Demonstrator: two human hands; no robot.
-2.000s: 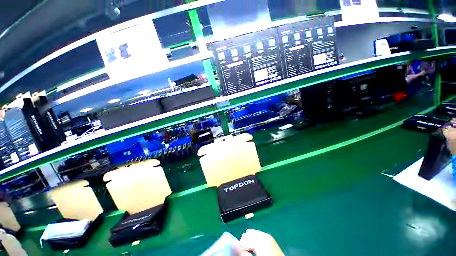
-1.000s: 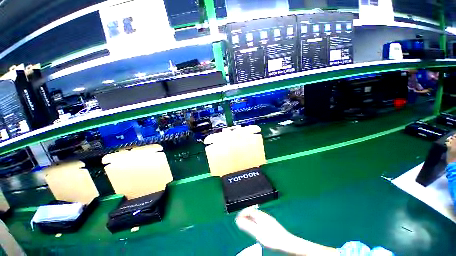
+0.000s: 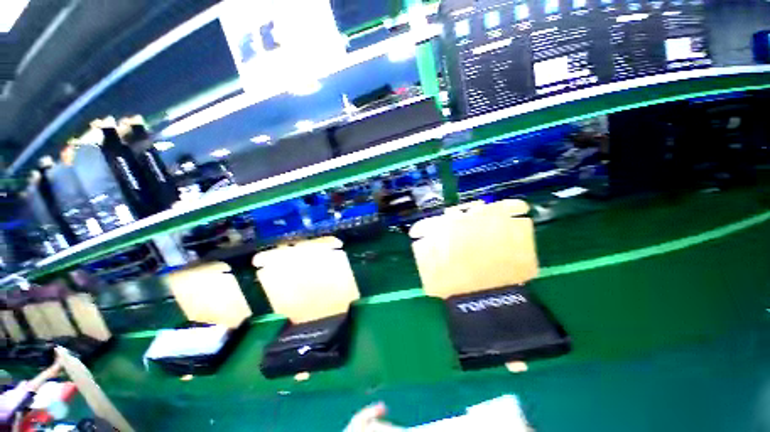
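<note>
An open carton (image 3: pixel 505 327) stands in front of me, with its tan lid upright and a black TOPDON case in it. A similar open carton (image 3: pixel 308 344) with a black case is left of it. Farther left, a carton holds a white bag or sheet (image 3: pixel 187 342) on top. My left hand (image 3: pixel 371 418) is at the bottom edge, blurred and cut off, at the left end of a white bag or sheet (image 3: pixel 498 415) and seemingly holding it. My right hand is not in view.
More open cartons (image 3: pixel 61 325) stand at the far left of the green bench. Another person's hand (image 3: pixel 42 375) is by a tan lid (image 3: pixel 91 395) at the lower left. A green-framed shelf (image 3: pixel 338 164) with black printed cartons (image 3: pixel 574 59) runs behind.
The view has turned left, so the cartons appear farther right. My right hand, which was at the front of the TOPDON carton, has left the picture. More of the white thing shows.
</note>
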